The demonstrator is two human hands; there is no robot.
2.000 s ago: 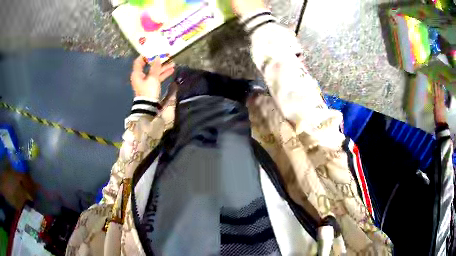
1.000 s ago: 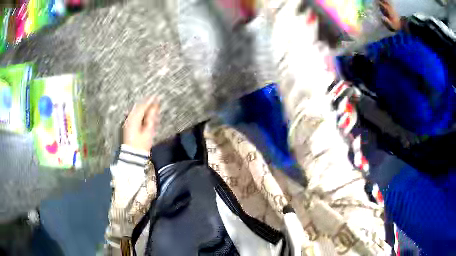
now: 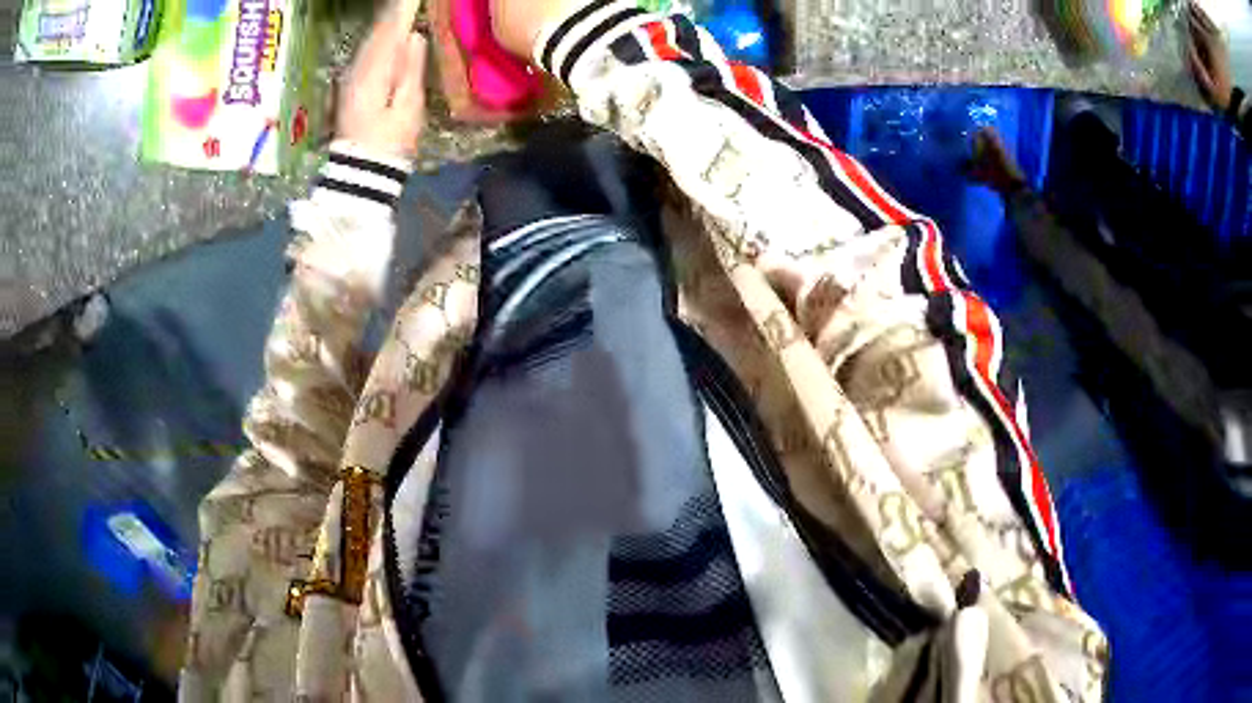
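Observation:
My right hand (image 3: 525, 25) is at the top edge, partly cut off, with its fingers around a glossy pink item (image 3: 497, 66), possibly a ball. My left hand (image 3: 382, 94) is just left of it, blurred, fingers pointing up to the picture's top; whether it holds anything cannot be told. A printed squishy ball box (image 3: 220, 85) lies on the speckled tabletop (image 3: 83, 220) left of my left hand. A second printed box (image 3: 88, 30) lies farther left, cut off at the top.
A shiny blue item (image 3: 735, 35) is right of my right cuff. A blue bin (image 3: 906, 131) is below the table edge at right, with blue ribbed crates (image 3: 1192, 158) beyond. Another person's hand (image 3: 1208, 58) is at far right near a blurred colourful item (image 3: 1123, 21).
The view has shifted. My right hand now shows with the pink item, and my left hand is closer to it. The printed boxes appear higher in the picture.

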